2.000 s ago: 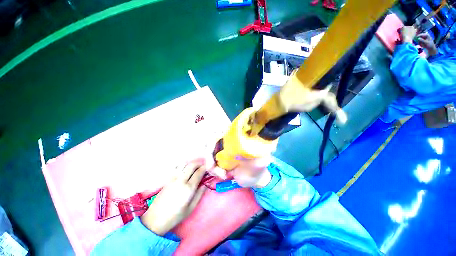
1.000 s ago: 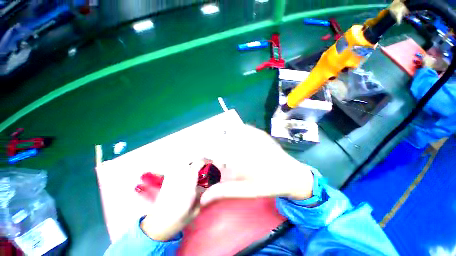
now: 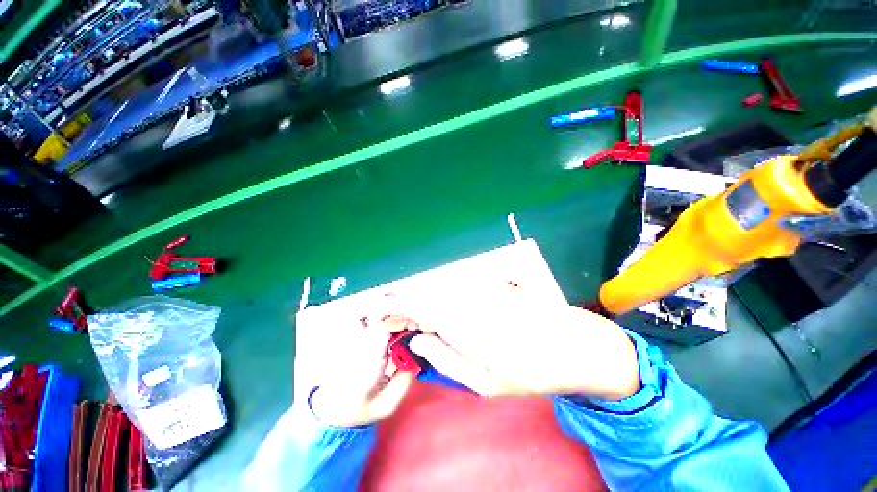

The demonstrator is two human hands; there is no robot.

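Note:
A red housing assembly [image 3: 405, 354] is between my two hands over the near part of the work mat [image 3: 452, 279]. My left hand [image 3: 358, 377] grips it from the left. My right hand [image 3: 519, 351] holds it from the right, with the thumb against it. A dark part shows at its upper side; most of the housing is hidden by the fingers. The yellow-orange electric screwdriver [image 3: 712, 231] hangs at the right, untouched, its tip above the white screw feeder [image 3: 707, 312].
Red-and-blue units lie on the green conveyor, one behind the feeder [image 3: 633, 130], one at left [image 3: 183, 267]. A clear plastic bag [image 3: 159, 356] lies left of the mat. Red and brown strips [image 3: 108, 447] and a blue bin [image 3: 56, 423] are far left. A black tray [image 3: 789, 269] is right.
The view has swung left. My right hand has left the screwdriver, which now hangs at the right. Both hands hold the red housing, as they did one second ago.

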